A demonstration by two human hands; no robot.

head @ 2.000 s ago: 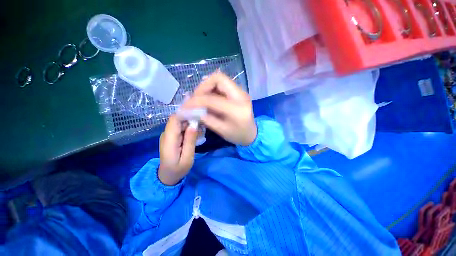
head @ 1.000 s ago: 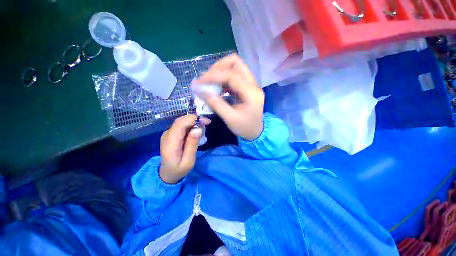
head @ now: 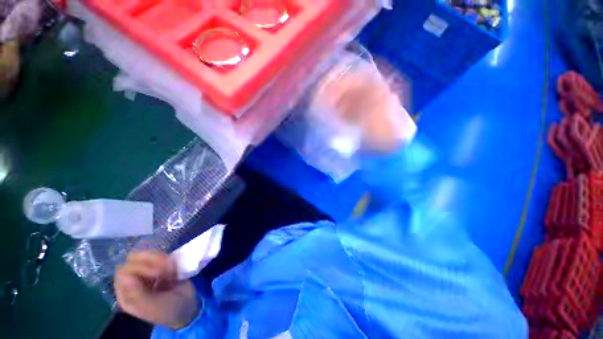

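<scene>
My left hand (head: 155,286), at the lower left, pinches a white cloth (head: 200,251) that sticks out to the right of the fingers. No ring shows in it. My right hand (head: 363,109) is strongly blurred, in front of the crumpled white sheet (head: 332,147) right of the tray; whether it holds anything cannot be told. The red tray (head: 231,89) is at the top, with silver rings (head: 221,49) in pockets. The translucent bottle (head: 109,218) lies with its round lid (head: 44,205) open.
Clear plastic (head: 182,182) covers a grey mesh mat beside the bottle. Blurred loose rings (head: 40,251) lie at the left edge. A blue bin (head: 440,46) with small items is at the upper right. Red racks (head: 568,255) stand far right. Part of another person's hand (head: 9,66) shows upper left.
The view has turned right, bringing the tray further in. My hands have parted: the right has moved out beside the tray, the left stays low with the cloth now showing in its fingers.
</scene>
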